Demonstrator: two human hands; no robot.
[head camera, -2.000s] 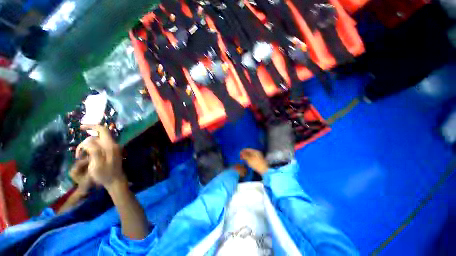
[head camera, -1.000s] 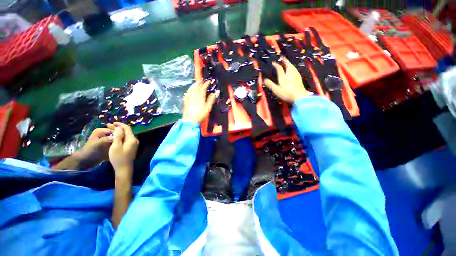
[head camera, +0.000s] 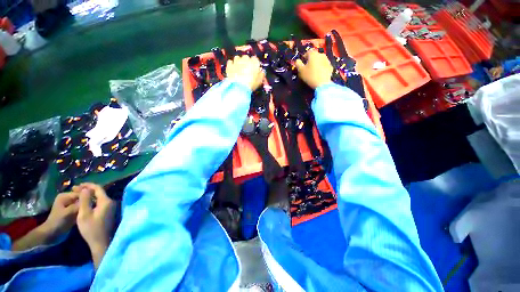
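An orange-red watch tray (head camera: 242, 162) lies in front of me, its pockets filled with watches on black straps (head camera: 293, 111). My left hand (head camera: 245, 71) is over the tray's upper left part, fingers bent down among the straps. My right hand (head camera: 315, 68) is over the upper right part, fingers curled down at the straps. The fingertips of both hands are hidden or blurred, so I cannot tell what they grip. Two round heads (head camera: 256, 125) show in the middle pocket.
Clear plastic bag (head camera: 154, 102), loose watch heads with a white sheet (head camera: 108, 128) and a bag of black straps (head camera: 28, 165) lie left. A neighbour's hands (head camera: 85, 214) are lower left. An emptier tray (head camera: 365, 45) is right. A lower tray (head camera: 311, 214) is near my lap.
Both hands have come from near my lap onto the tray, then moved further up it and closer together. The view has turned and shifted, with the tray now more level.
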